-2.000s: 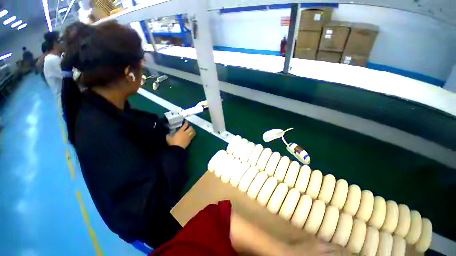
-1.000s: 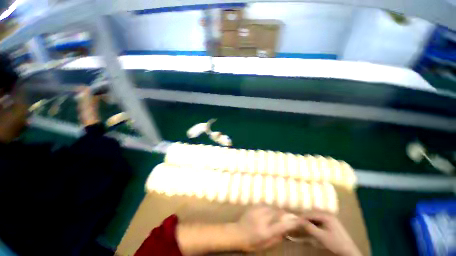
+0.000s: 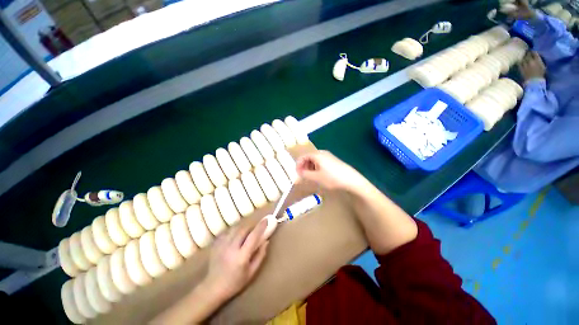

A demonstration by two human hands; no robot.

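Note:
My left hand [image 3: 238, 257] holds a cream oval piece [image 3: 270, 226], mostly covered by the fingers. My right hand [image 3: 320, 171] pinches the upper end of a thin white cord [image 3: 286, 197], stretched up from the piece. A printed tag [image 3: 303, 207], white with blue ends, lies beside the piece over the brown cardboard sheet [image 3: 330, 232]. Two long rows of cream oval pieces [image 3: 170, 219] stand on edge just beyond my hands.
A blue basket [image 3: 414, 159] with white slips [image 3: 424, 134] stands at the right. Corded pieces with tags lie on the green belt [image 3: 254, 92], left [image 3: 63, 208] and upper right [image 3: 340, 68]. A person in blue sleeves [image 3: 546, 120] works beside more cream stacks. A blue stool [image 3: 476, 202] stands below.
The view has swung right, bringing the basket and the right neighbour into view. My hands, earlier close together, are now apart with the cord stretched between them and a tag visible.

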